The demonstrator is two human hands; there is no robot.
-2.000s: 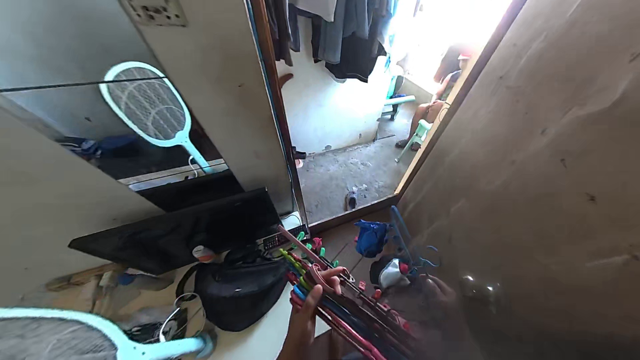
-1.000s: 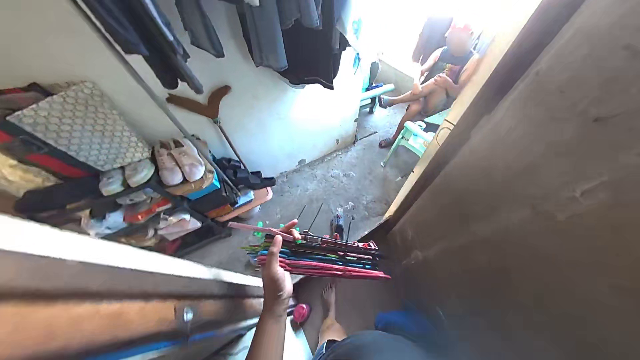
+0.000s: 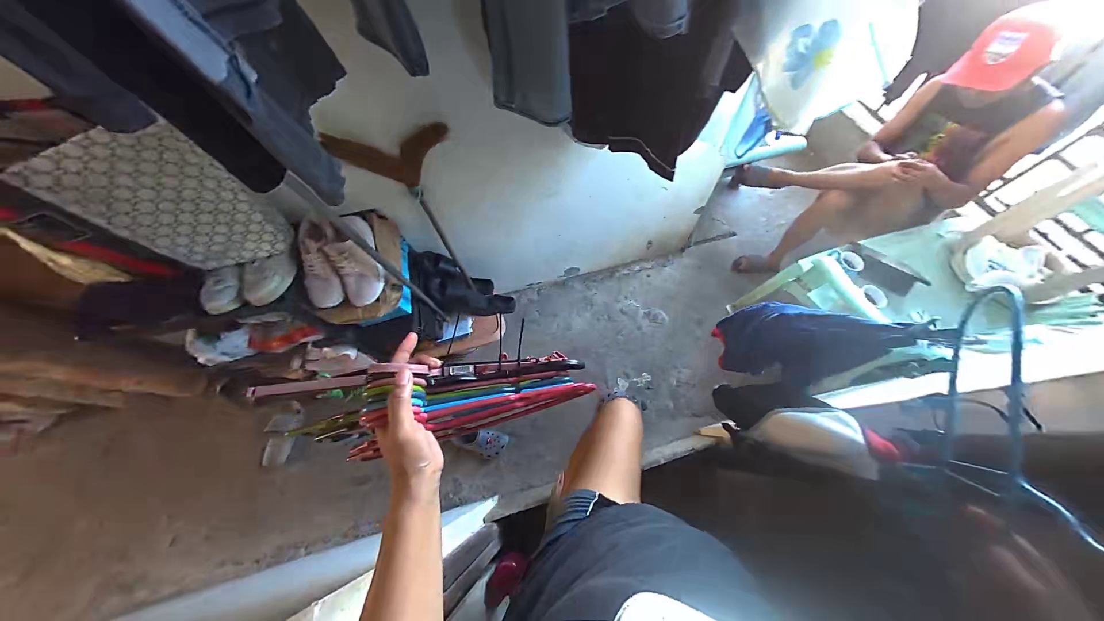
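Observation:
My left hand (image 3: 410, 431) is closed around a bundle of plastic clothes hangers (image 3: 509, 401), red, pink, blue, green and dark. Its thumb and a finger show at the upper side of the bundle, which lies roughly level across the view. Dark hooks stick up from some of the hangers. The rest of the fingers are partly hidden. My right hand cannot be made out; only a faint, blurred skin-toned patch shows at the lower right. My bare knee and dark clothing are below and right of the bundle.
Shoes (image 3: 341, 263) sit on a cluttered rack at left. Dark clothes (image 3: 655, 78) hang overhead. A seated person (image 3: 931, 155) in a red cap is at upper right, near a pale green plastic chair (image 3: 819, 280). A raised doorsill (image 3: 681, 448) crosses the concrete floor (image 3: 673, 341).
The view has swung far from the dark screen and racket seen at first to the doorway and shoe rack. My left hand keeps hold of the hangers throughout.

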